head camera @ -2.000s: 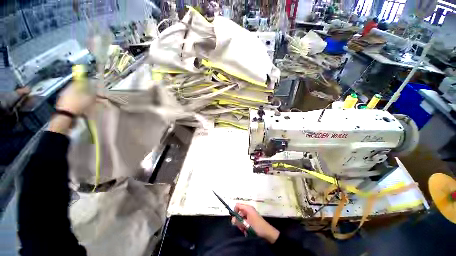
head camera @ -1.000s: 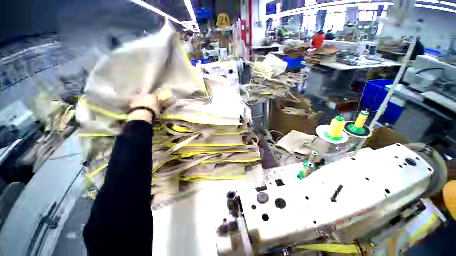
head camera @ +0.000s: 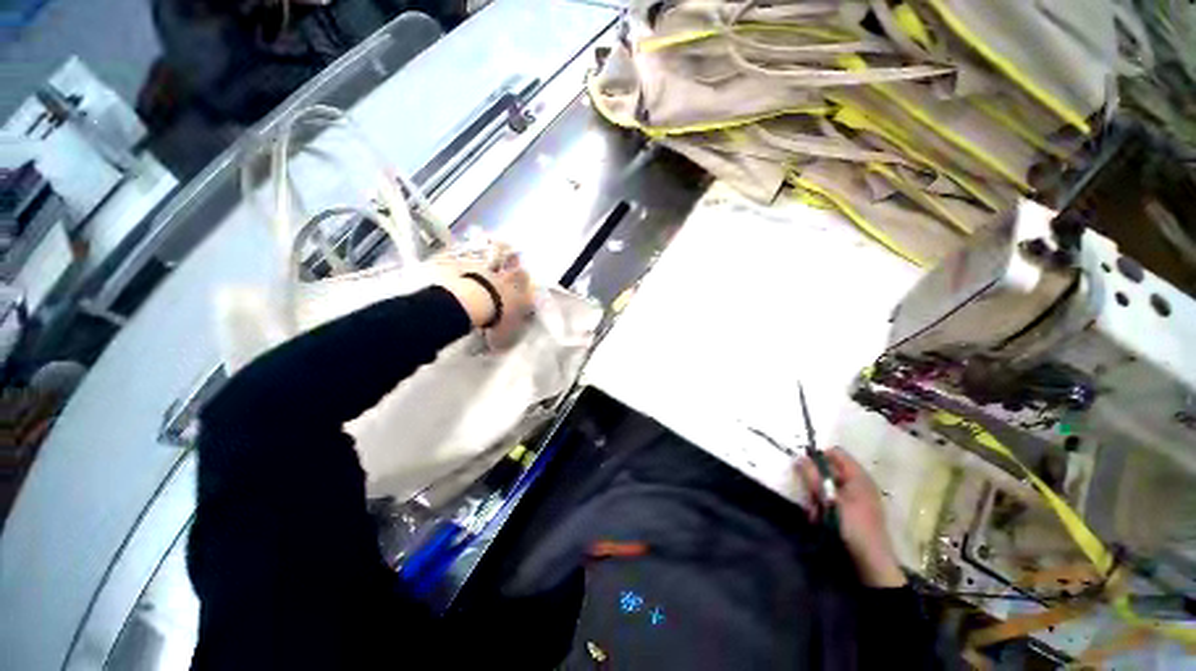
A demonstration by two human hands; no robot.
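My left hand is on a beige canvas bag at the left and grips its upper edge; the fingers are partly hidden. Thin beige handles loop up behind the hand. My right hand holds dark scissors over the white machine table, their blades apart and pointing away from me. The sewing machine stands at the right. Yellow binding tape runs from its needle area towards the lower right.
A heap of bags with yellow edges lies behind the white table. A metal-topped surface is alongside at left. Orange tape curls at the lower right. Blue items lie below the left bag.
My left hand has moved from the bag heap to the unbound bag at left. The view has turned down and left. My right hand, out of view one second ago, shows again with the scissors, now opened.
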